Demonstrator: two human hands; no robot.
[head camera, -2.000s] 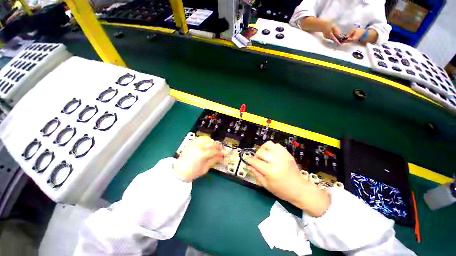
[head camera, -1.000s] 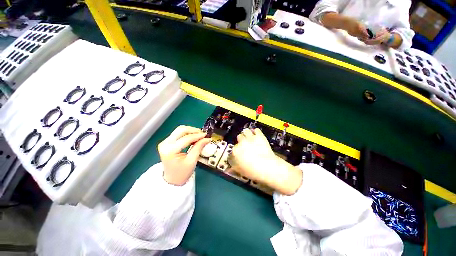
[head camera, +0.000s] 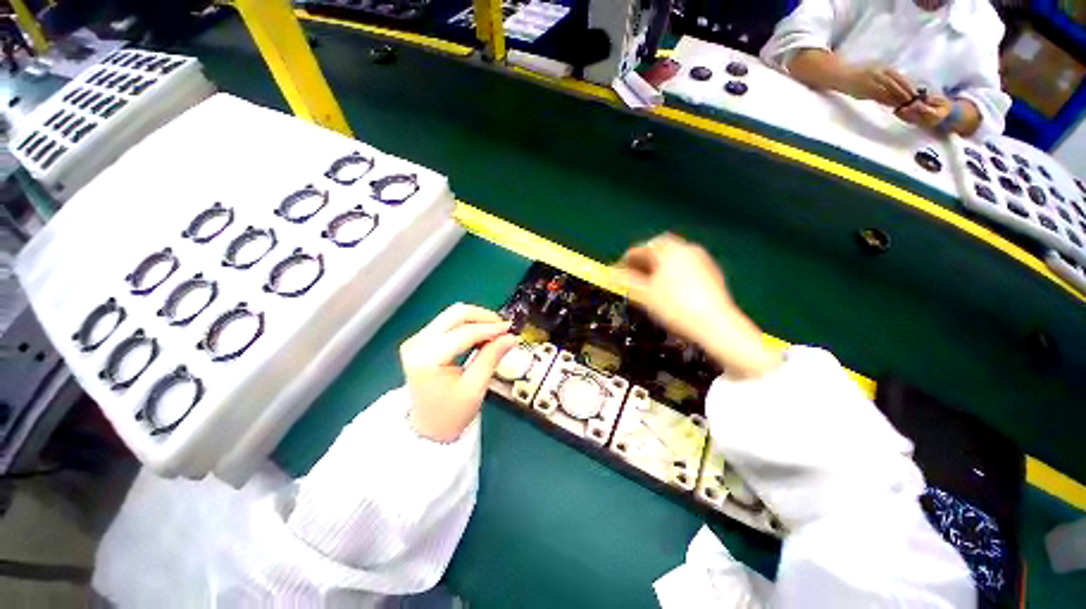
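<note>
A row of cream fixture blocks (head camera: 659, 440) lies on a long black base in front of me, with toggle clamps (head camera: 555, 289) behind them. A ring part (head camera: 581, 396) sits in the round recess of the second block from the left. My left hand (head camera: 453, 366) is at the left end of the row, thumb and fingertips together beside the leftmost block; whether they pinch something small I cannot tell. My right hand (head camera: 679, 286) is raised over the clamps behind the row, blurred, and its fingertips cannot be made out clearly.
A thick white foam tray (head camera: 143, 220) with rows of black rings is at left. A black parts box (head camera: 953, 446) with blue-white bits is at right, partly behind my sleeve. A crumpled white wipe (head camera: 711, 576) lies in front. Beyond the green belt (head camera: 762, 190), a person in white handles a small part.
My right hand has moved from the blocks back and to the right, over the clamps, uncovering the blocks. My left hand stays near the leftmost block. The view has shifted slightly.
</note>
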